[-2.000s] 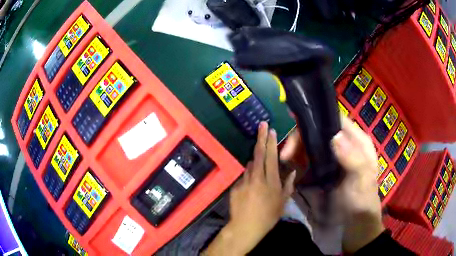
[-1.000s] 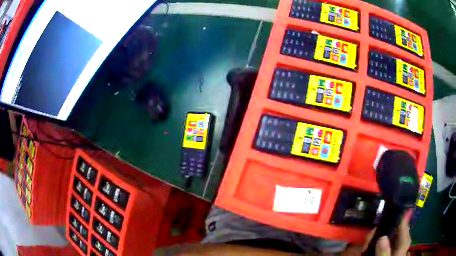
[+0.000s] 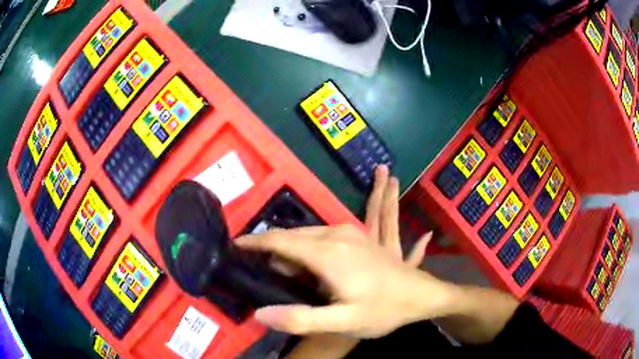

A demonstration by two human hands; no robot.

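Note:
My right hand [image 3: 371,277] grips the black barcode scanner [image 3: 193,238], its rounded head over the lower part of the red phone tray [image 3: 242,126]. The scanner and hand hide most of an open-backed phone [image 3: 287,207] in its pocket. My left hand [image 3: 384,207] is partly hidden beneath my right hand. Its extended fingertips touch the keypad end of a keypad phone [image 3: 343,133] lying face up on the green mat. White label sheets [image 3: 225,177] [image 3: 193,333] lie in two tray pockets. Keypad phones [image 3: 154,137] lie face up in the other pockets.
A black mouse [image 3: 345,17] sits on a whitish pad [image 3: 308,45] at the top, with a looped white cable [image 3: 420,38]. Stacked red trays with phones [image 3: 515,280] stand at the right. Part of a bright monitor [image 3: 10,336] shows at the lower left edge.
Compared with two seconds ago, the scanner in my right hand has moved left from above the mat to over the tray. The view swung away one second ago and is back.

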